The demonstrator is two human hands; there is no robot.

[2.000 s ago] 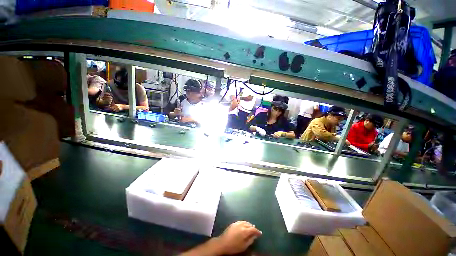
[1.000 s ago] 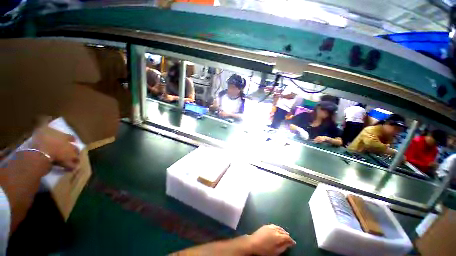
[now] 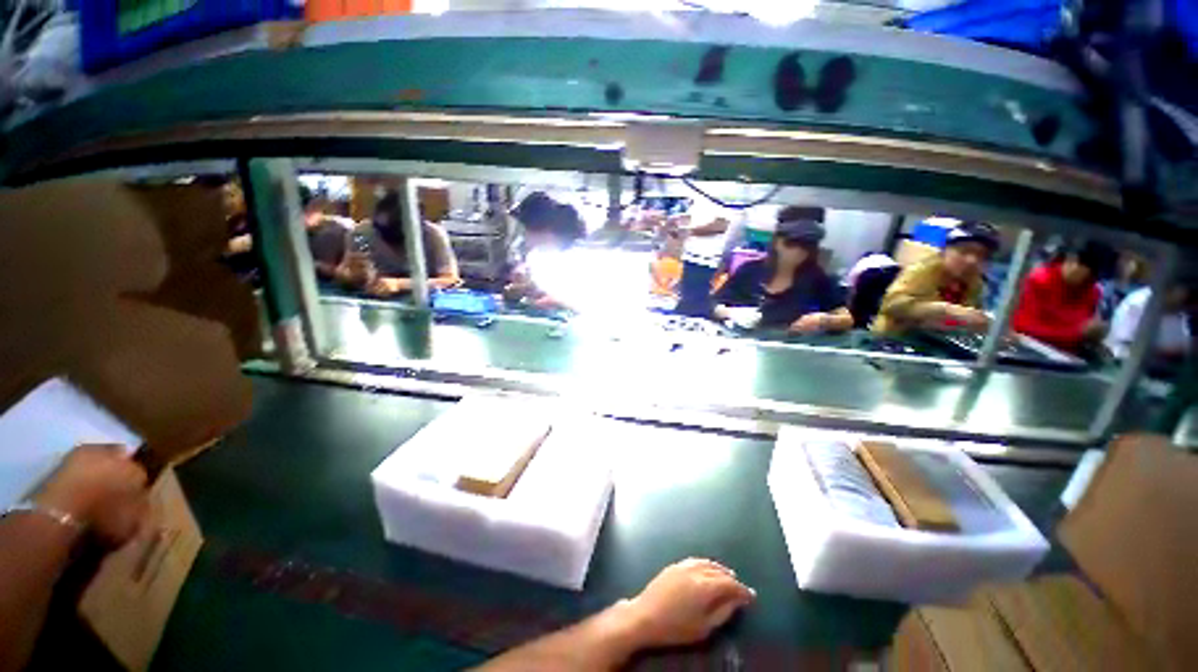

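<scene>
My left hand (image 3: 103, 494), with a bracelet, is at the left edge over a white foam tray (image 3: 53, 427) in an open brown carton (image 3: 147, 578). Its fingers are blurred, so its hold is unclear. My right hand (image 3: 686, 601) rests palm down on the green belt, fingers together and loosely curled, with nothing visible in it. It lies between two foam trays. The middle tray (image 3: 489, 541) has a brown accessory box (image 3: 505, 462) on top. The right tray (image 3: 907, 562) holds a shiny bagged product (image 3: 847, 481) and another brown accessory box (image 3: 907, 486).
Small brown boxes (image 3: 1005, 630) stand in a row at the lower right, beside a larger brown cardboard piece (image 3: 1132, 525). A tall carton lid (image 3: 158, 355) stands at the left. A green shelf (image 3: 526, 82) spans overhead. People sit along the parallel line beyond.
My left hand, absent two seconds ago, came in over the left carton and is now at the tray's near edge. My right hand stays on the belt. The whole view has shifted.
</scene>
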